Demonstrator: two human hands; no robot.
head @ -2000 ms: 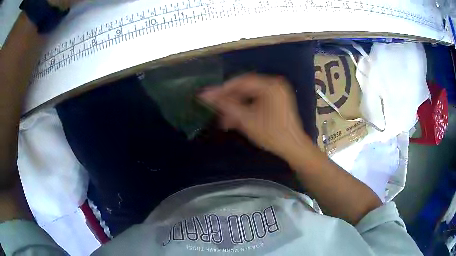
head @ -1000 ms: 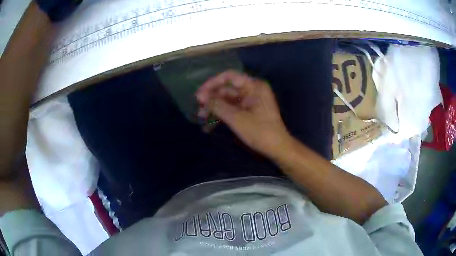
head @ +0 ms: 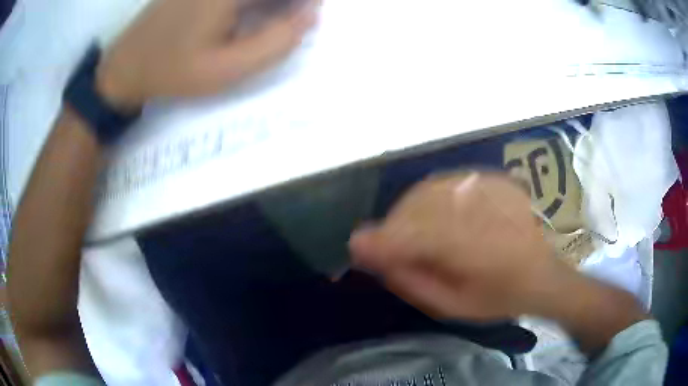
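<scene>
A sheer fabric piece, greyish-green over the dark lap, hangs in a point below the table's front edge. My right hand is large and blurred just right of it, fingers curled; whether it holds the cloth is unclear. A dark rounded object shows below this hand; what it is and whether the hand holds it cannot be told. My left hand is over the white table at the top left, blurred, partly cut off by the top edge. Its grip cannot be made out.
The white table curves across the top, with a faint ruler strip. White cloth pieces lie over a cardboard box at right. More white cloth hangs at left. A red object stands at the right rim.
The view has shifted, showing more of the tabletop. My left hand has come into the picture. My right hand is larger, further right and lower; the dark object below it now shows.
</scene>
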